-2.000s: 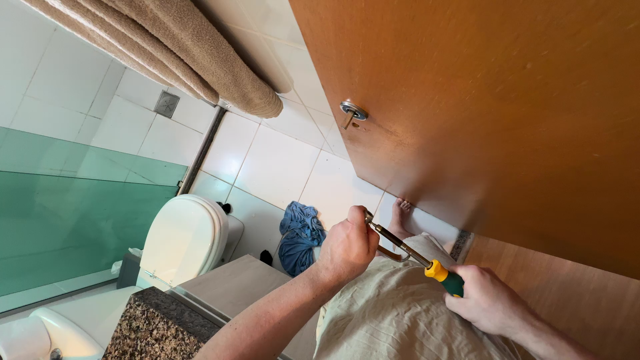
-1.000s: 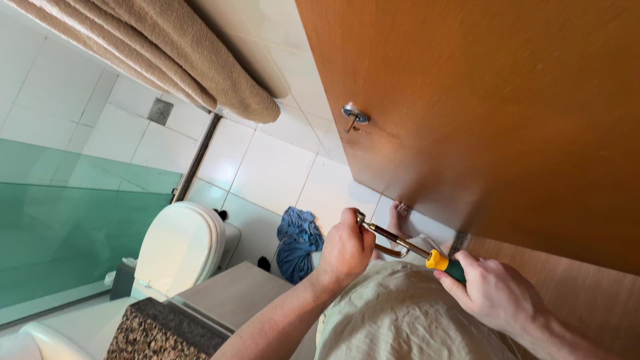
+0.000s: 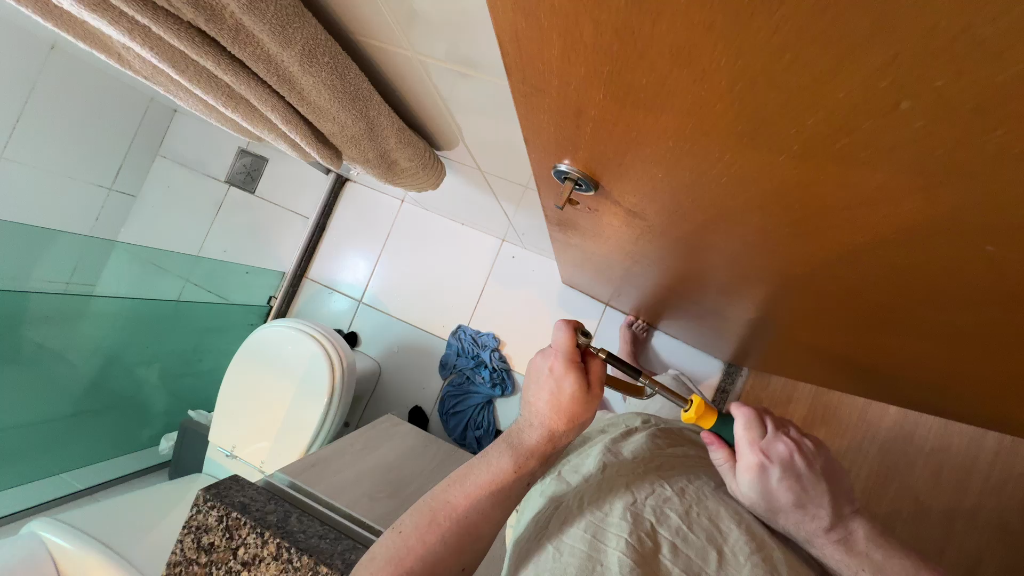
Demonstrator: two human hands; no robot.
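My left hand [image 3: 562, 386] grips one end of a metal door handle [image 3: 628, 387], whose curved bar shows just right of my fingers. My right hand [image 3: 780, 468] is closed around the green and yellow grip of a screwdriver [image 3: 698, 411]. The screwdriver's shaft runs up and left to the handle; where its tip sits cannot be made out. Above my hands, a round metal rosette with a protruding spindle [image 3: 568, 190] is on the brown wooden door [image 3: 760, 160].
Brown towels [image 3: 344, 96] hang at the upper left. A toilet [image 3: 276, 396] stands left, beside a green glass panel [image 3: 120, 376]. Blue cloth [image 3: 472, 384] lies on the tiled floor. A granite countertop [image 3: 256, 528] and a cabinet [image 3: 376, 472] are at the lower left.
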